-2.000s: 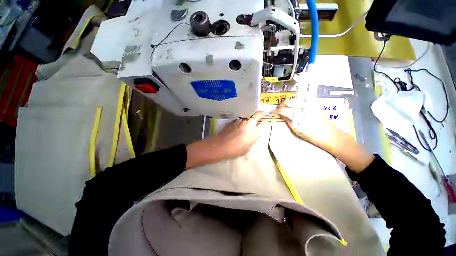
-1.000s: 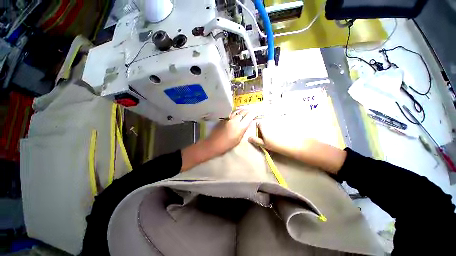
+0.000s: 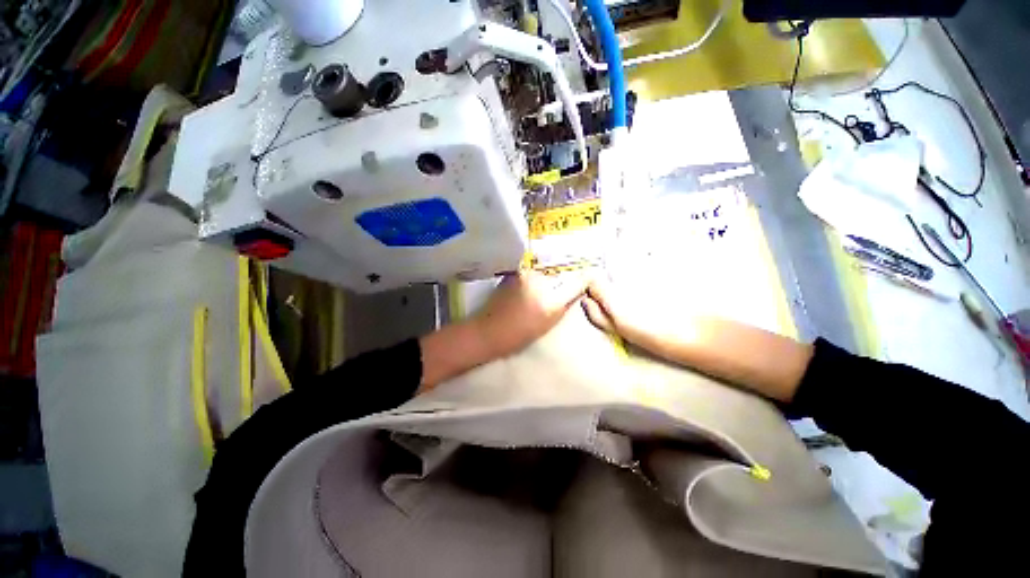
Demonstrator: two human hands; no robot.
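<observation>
A beige bag body lies in front of the sewing machine, its wide mouth facing me with taupe lining and a thin zipper line inside. My left hand lies on the bag's far edge, just below the machine head. My right hand is beside it, fingers bent on the bag near a yellow tape strip that it partly covers. Both hands' fingertips are close together by the yellow marked clamp. Glare washes out the fingers and the needle is hidden.
Beige stacked bag pieces with yellow edges lie at left. A blue air hose curves beside the head. A white sheet lies right of the clamp. Dark snips, a white cloth and black cables lie on the right bench.
The view has shifted, so the machine now sits further left than at first. My right hand has drawn back from the clamp and now lies lower on the bag, over the yellow strip.
</observation>
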